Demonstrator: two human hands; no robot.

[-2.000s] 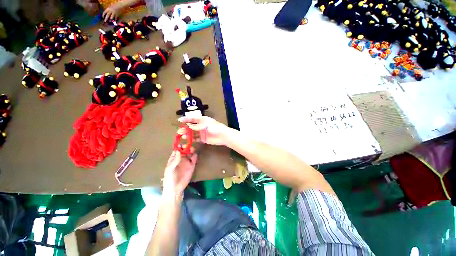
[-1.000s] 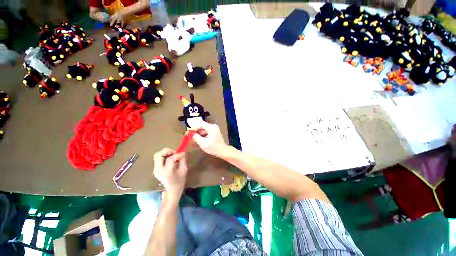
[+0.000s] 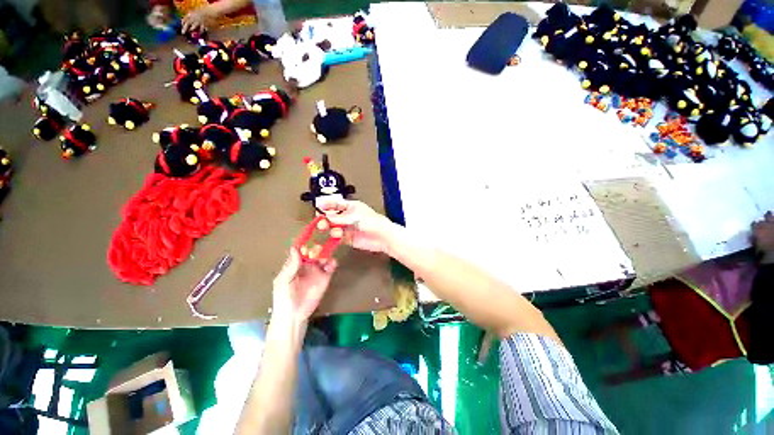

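My left hand (image 3: 304, 287) and my right hand (image 3: 361, 228) hold a red scarf loop (image 3: 311, 236) open between their fingers, above the brown table's near right part. A plush penguin (image 3: 327, 184) with a small party hat lies face up just beyond my right hand, with no red band visible. My right hand hides its lower end. Another black penguin (image 3: 333, 124) lies farther back. A pile of red scarves (image 3: 174, 223) is to the left, with thread snips (image 3: 210, 285) below it.
Penguins with red bands (image 3: 216, 136) lie beyond the scarf pile. A white bundle (image 3: 301, 61) is at the far edge. The white table (image 3: 475, 170) holds a dark case (image 3: 498, 42), a black penguin heap (image 3: 662, 64) and cardboard (image 3: 632, 223). A person's hand (image 3: 197, 19) shows at the back.
One second ago the scarf was drawn flat between my hands; now it is spread as an open loop. My left hand has moved slightly right. The penguin stays in place.
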